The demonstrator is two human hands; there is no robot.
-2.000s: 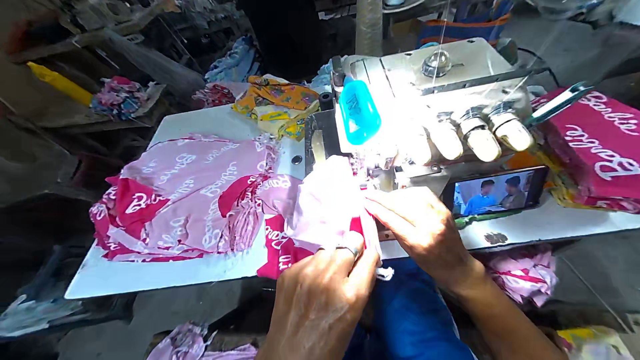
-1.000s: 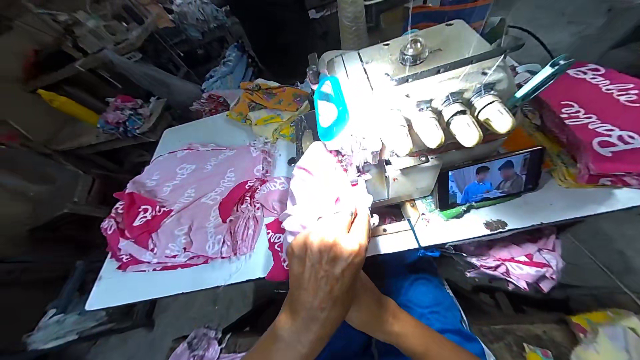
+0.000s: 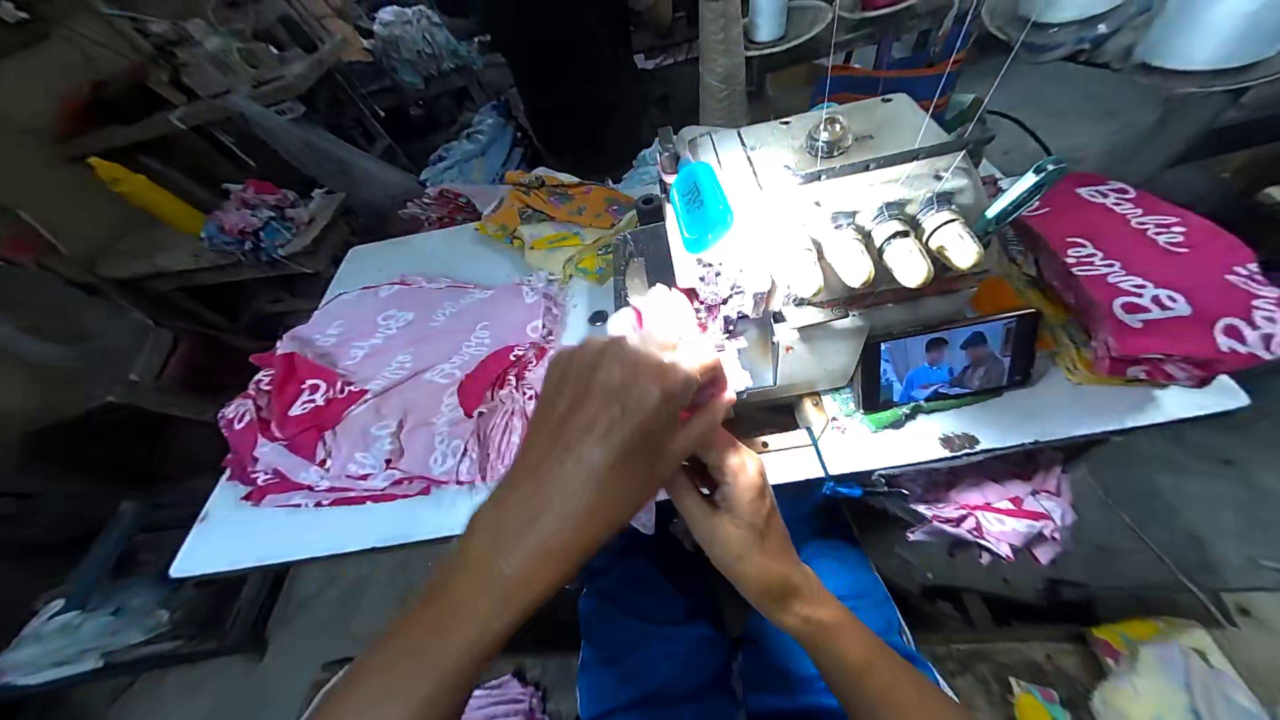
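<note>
My left hand (image 3: 625,410) grips a piece of pink fabric (image 3: 665,320) at the front of an overlock sewing machine (image 3: 860,180), under its bright light. Close below and to the right, my right hand (image 3: 735,500) has its fingers curled near the cloth's lower edge; whether it holds cloth is hidden. A pile of pale and dark pink printed fabric pieces (image 3: 390,370) lies on the white table left of my hands. The machine's blue plastic guard (image 3: 702,207) is above the lit cloth.
A phone (image 3: 950,362) showing a video leans at the machine's front. Dark pink printed fabric (image 3: 1150,275) is stacked at the right of the white table (image 3: 300,545). Yellow and orange cloth (image 3: 560,220) lies behind the pile. Pink scraps (image 3: 1000,510) hang below the table edge.
Two seconds ago both hands were spread side by side at the cloth by the needle area. Now my right hand is lower, below the table's front edge, and my left hand reaches over the cloth.
</note>
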